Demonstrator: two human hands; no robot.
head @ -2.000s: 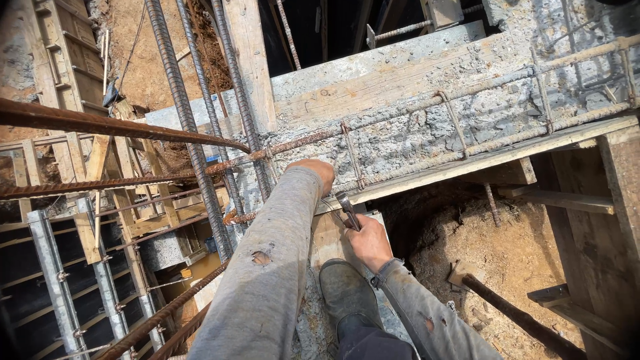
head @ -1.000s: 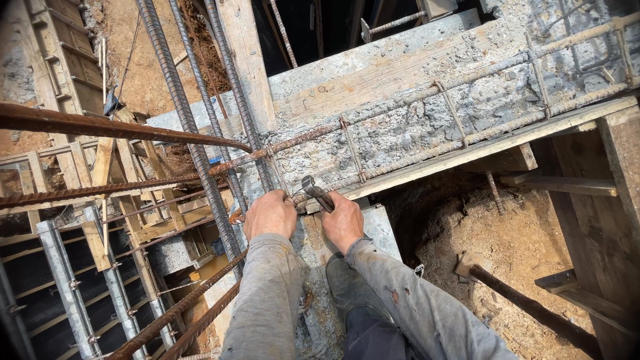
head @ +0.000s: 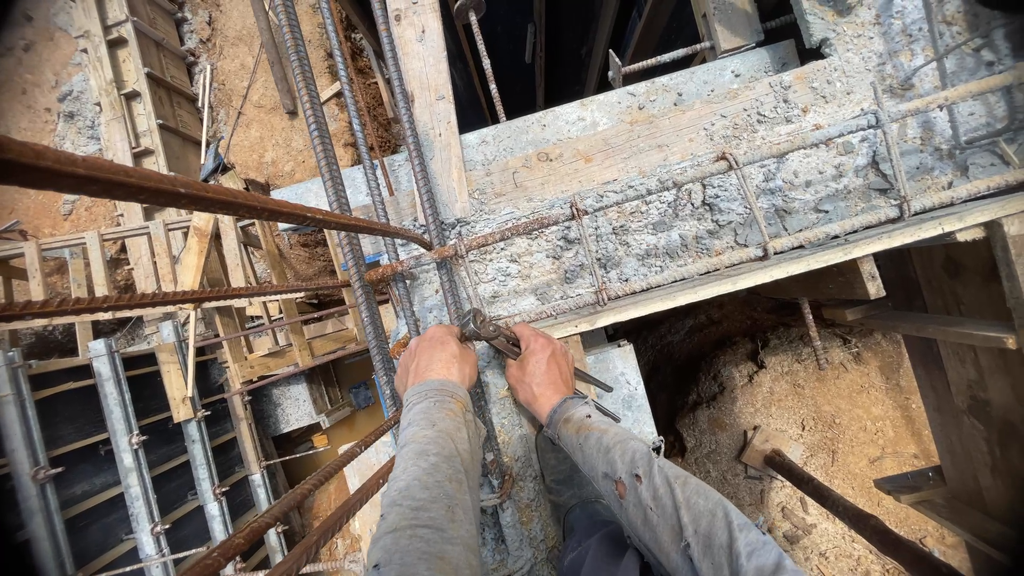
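My right hand (head: 540,372) is closed around metal end-cutting pliers (head: 480,326), their head pointing left and their handles sticking out below my palm. Just left of the pliers' head is my left hand (head: 437,358), fingers curled at the foot of the upright ribbed rebar (head: 424,160); whether it grips a bar or wire is hidden. Beyond both hands a rusty horizontal rebar (head: 512,233) with stirrups (head: 590,252) runs right over rough concrete (head: 664,216).
Rusty bars (head: 200,192) cross from the left. A wooden form board (head: 784,256) edges the concrete, with an earth pit (head: 840,408) below right. Metal formwork rails (head: 132,456) stand lower left, and a dark opening (head: 552,48) lies beyond the beam.
Two seconds ago my left hand was farther forward, on the rusty bar; it has come back beside my right hand. The pliers' head has swung to point left since one second ago.
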